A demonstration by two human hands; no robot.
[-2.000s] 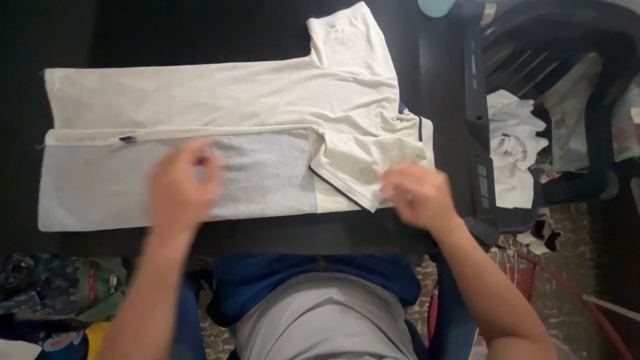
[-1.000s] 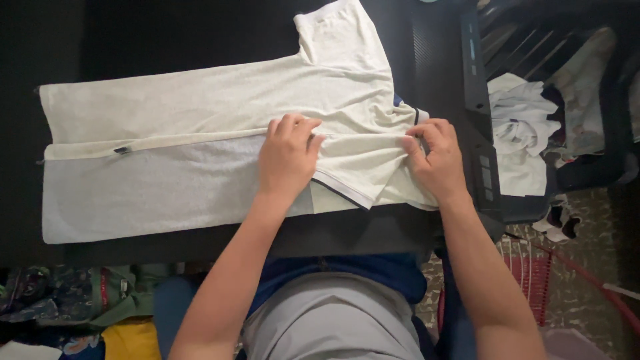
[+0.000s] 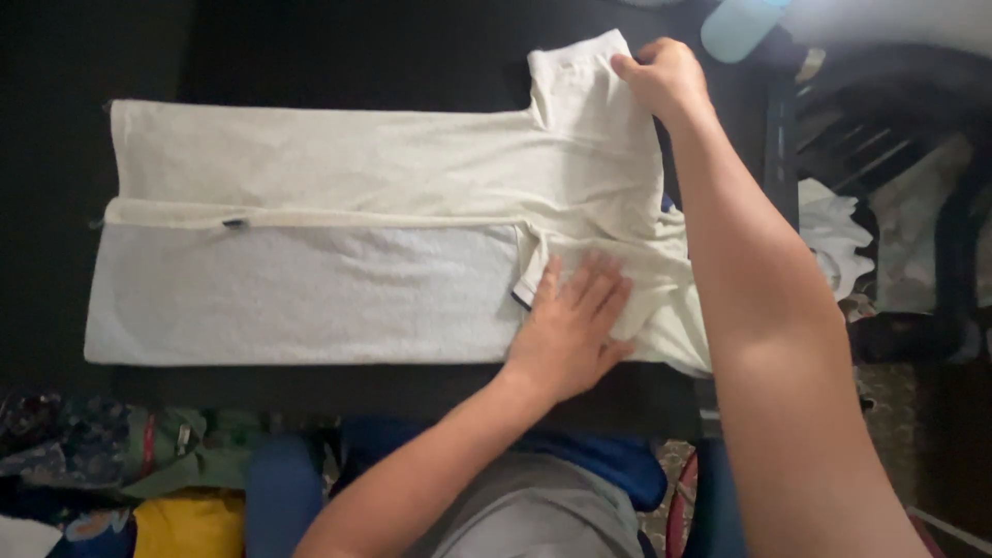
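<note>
A cream short-sleeved shirt (image 3: pixel 349 163) lies on the black table, its near side folded over lengthwise so that a paler grey-white panel shows. My left hand (image 3: pixel 573 325) rests flat with spread fingers on the folded part, beside the dark-edged near sleeve. At the far sleeve, my right hand (image 3: pixel 666 74) has its thumb and fingers at the corner of the cuff, pinching the cloth there. The collar end at the right is partly hidden behind my right forearm. A small dark tag shows on the fold line.
The black table (image 3: pixel 349 46) extends beyond the shirt. A light blue object (image 3: pixel 740 31) lies at its far right. Past the right edge are a dark basket-like frame and white cloth (image 3: pixel 833 232). Several clothes, one yellow (image 3: pixel 190 527), lie below the near left edge.
My right hand has moved from the collar area out to the far sleeve's cuff. My left hand has shifted right onto the near sleeve area, its fingers now flat. The near sleeve now lies differently.
</note>
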